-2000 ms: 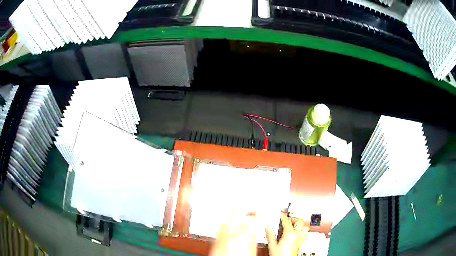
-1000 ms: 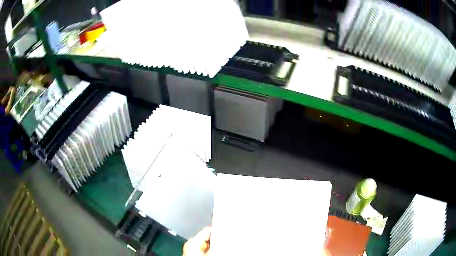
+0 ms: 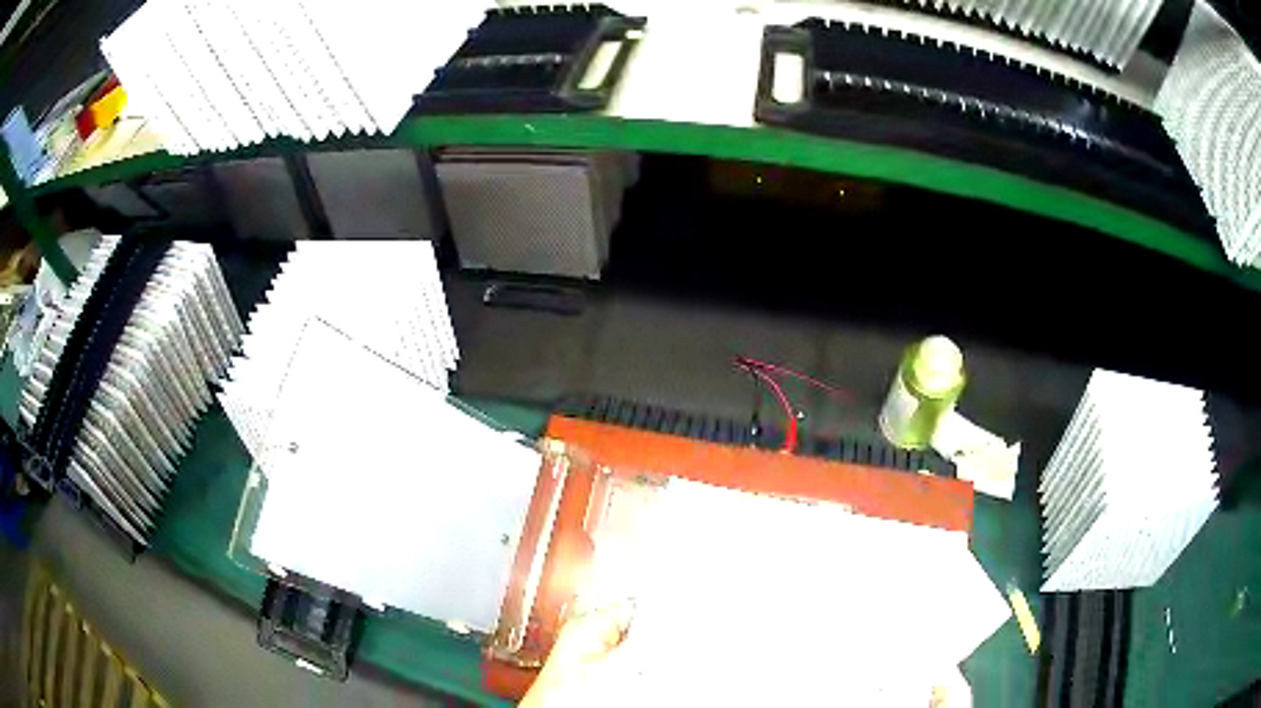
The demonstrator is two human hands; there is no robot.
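Observation:
A white LED board [image 3: 788, 595] lies over or just above the orange-red test fixture [image 3: 761, 457], hiding most of its recess and right side. The clear fixture lid [image 3: 394, 505] is swung open to the left. My left hand [image 3: 588, 647] holds the board's left edge. My right hand [image 3: 951, 689] is at the board's lower right, mostly cut off by the bottom edge and glare; its grip cannot be made out.
White board stacks [image 3: 1127, 484] stand at right and behind the lid [image 3: 353, 304]. A racked stack [image 3: 152, 374] stands far left. A yellow-green bottle [image 3: 922, 393] and red leads [image 3: 791, 401] are behind the fixture. A green-edged shelf [image 3: 664, 141] crosses above.
The view swung left, then back right. The board, earlier held in front of the lid and fixture by my left hand, is now over the fixture. My right hand shows again at its lower right.

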